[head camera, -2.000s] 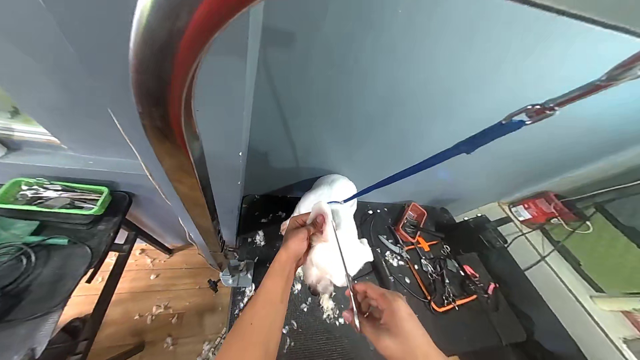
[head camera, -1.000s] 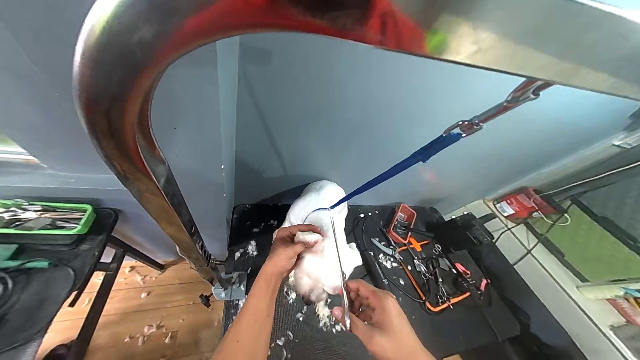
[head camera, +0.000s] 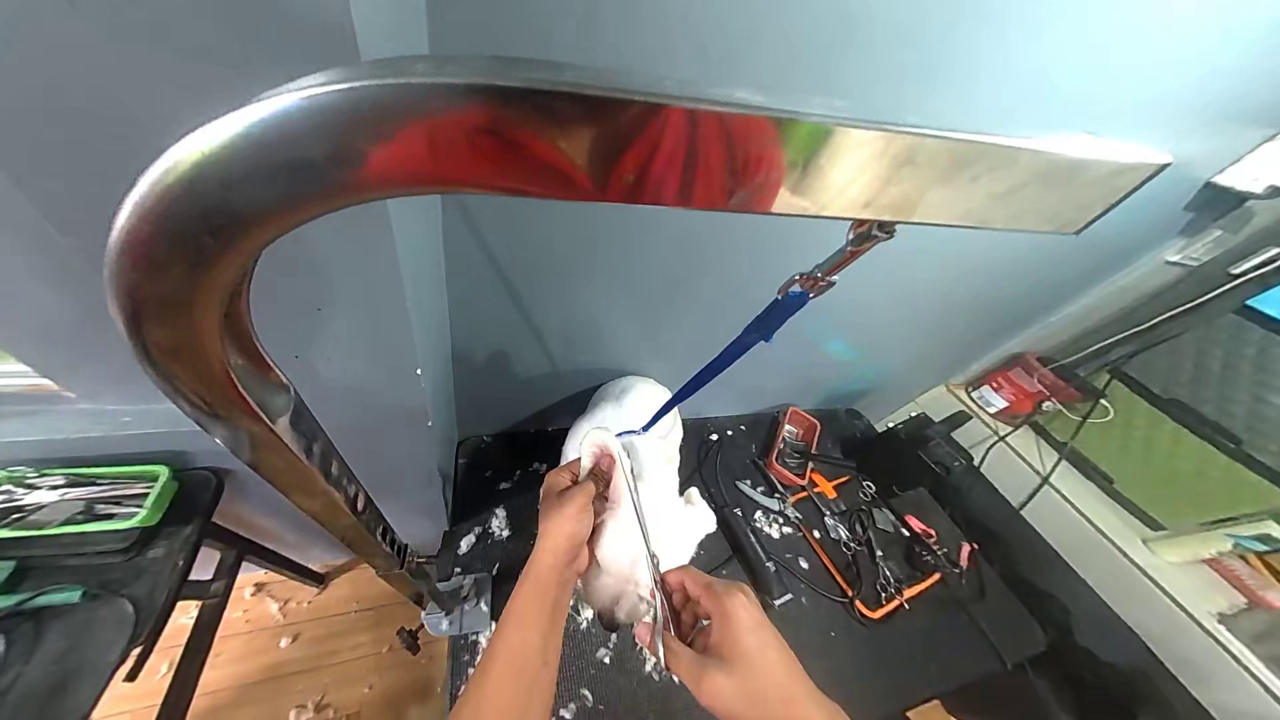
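A white-coated dog (head camera: 632, 400) is on the black grooming table (head camera: 760, 660), with a blue grooming loop (head camera: 740, 345) at its neck. My left hand (head camera: 570, 505) pinches the dog's ear (head camera: 600, 445) between thumb and fingers. In my right hand (head camera: 705, 625) are long metal grooming shears (head camera: 640, 515); their blades point up along the ear's inner edge, close to the fur. How far the blades are apart I cannot tell. The dog's muzzle, partly seen, is low between my wrists.
A steel grooming arm (head camera: 480, 130) curves overhead. Right of the dog lie a hair clipper (head camera: 755, 555), an orange-edged tool tray (head camera: 870, 600) with scissors and a red basket (head camera: 795, 445). Fur clumps (head camera: 498, 522) dot the table. A green tray (head camera: 150, 500) of tools stands at left.
The view has shifted, with the grooming arm now across the top. My left hand still holds the ear area, and the shears remain in my right hand beside it.
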